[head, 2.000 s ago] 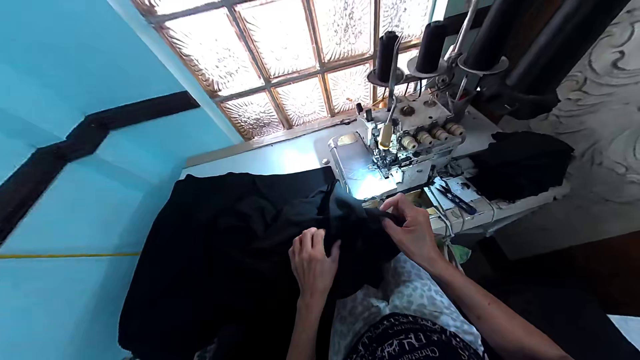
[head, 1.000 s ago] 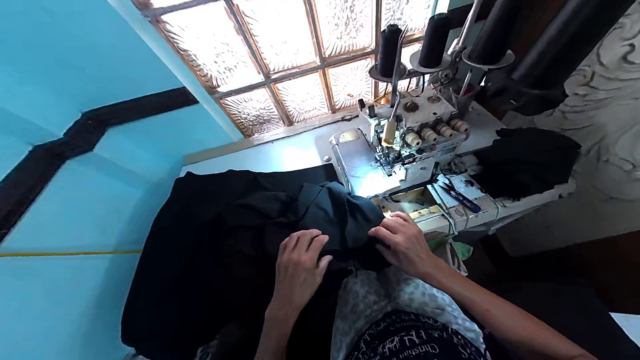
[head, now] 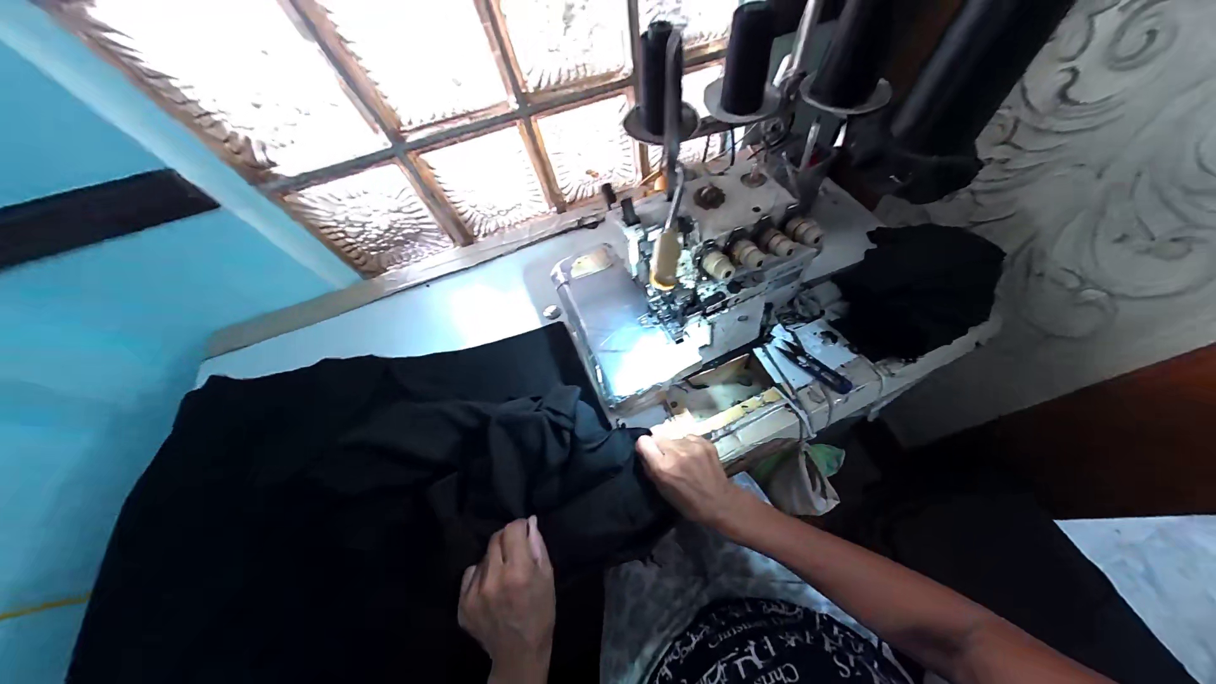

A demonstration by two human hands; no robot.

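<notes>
A large piece of black fabric (head: 285, 494) spreads over the left part of the sewing table and hangs toward my lap. My right hand (head: 689, 475) pinches its gathered right edge, just below the table's front edge by the machine. Lower and to the left, my left hand (head: 511, 584) has its fingers curled on the fabric, gripping a fold of it. Beyond the cloth stands an overlock sewing machine (head: 722, 256), its lamp lighting the metal plate around the needle. The fabric lies beside that plate, and its underside is hidden.
Black thread cones (head: 748, 62) stand above the machine. Thread snips (head: 815, 366) lie at the table's right front, near a bundle of black cloth (head: 917, 290). A plastic bag (head: 801, 480) hangs below the edge. A glass-block window (head: 456, 123) is behind.
My left hand has moved down toward my body, away from my right hand. The raised, bunched part of the fabric between my hands now lies flatter and stretches to my right hand.
</notes>
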